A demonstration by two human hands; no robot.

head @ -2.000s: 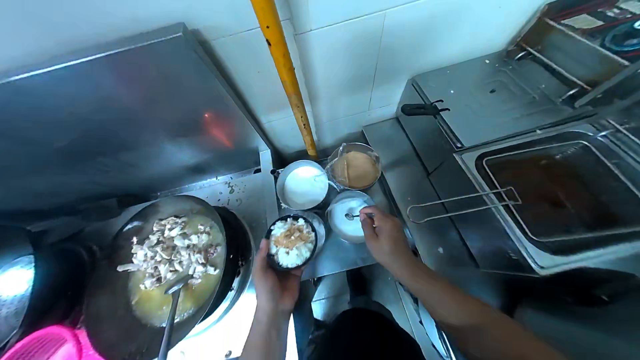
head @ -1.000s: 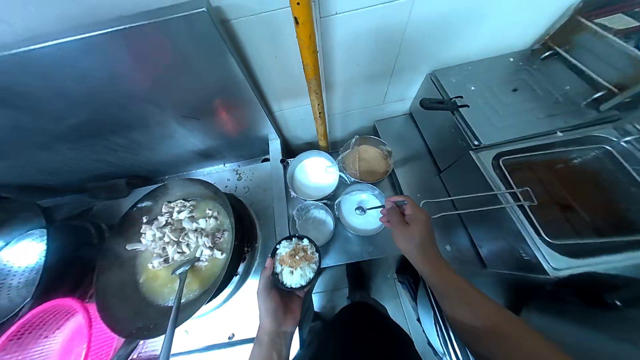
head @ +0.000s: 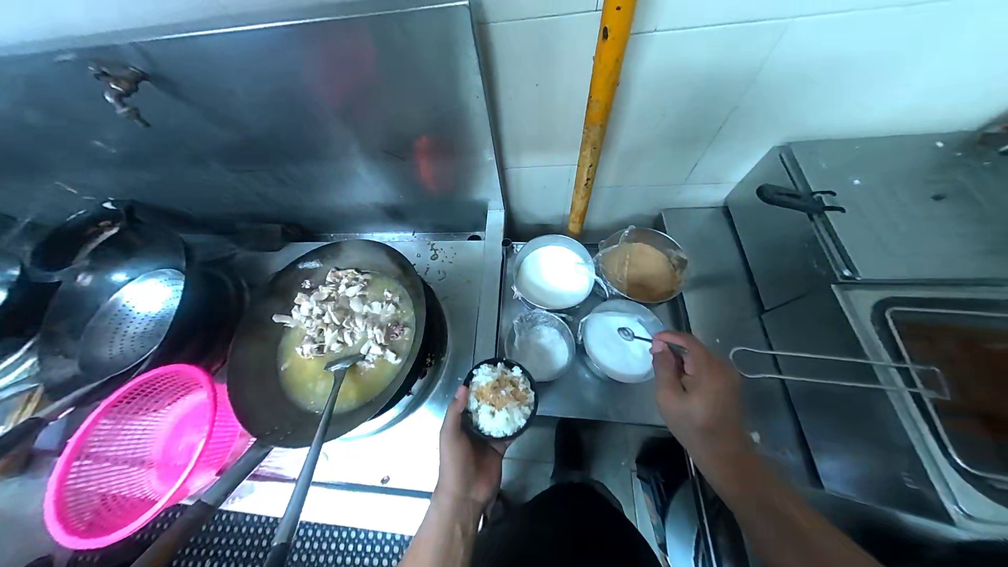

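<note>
My left hand (head: pixel 468 461) holds a small black bowl (head: pixel 501 398) of chopped white food topped with brown powder. A small metal spoon (head: pixel 636 336) is pinched in my right hand (head: pixel 697 386), its tip over a bowl of white powder (head: pixel 618 346). Beside that bowl stand another white-filled bowl (head: pixel 542 346), a larger bowl of white powder (head: pixel 555 274) and a plastic-covered bowl of tan powder (head: pixel 642 268). To the left, a wok (head: pixel 260 378) contains chopped pale meat in yellowish liquid, with a long-handled ladle (head: pixel 315 449) resting in it.
A pink plastic colander (head: pixel 130 457) lies left of the wok, near a perforated metal skimmer (head: pixel 134 323). At the right is a fryer (head: pixel 945 394) of dark liquid with a wire basket handle (head: pixel 835 370) reaching out. A yellow pipe (head: pixel 598 118) runs down the tiled wall.
My left hand with the black bowl has moved away from the powder bowls, uncovering the lower left one. The spoon was down in the white powder earlier and now shows above it.
</note>
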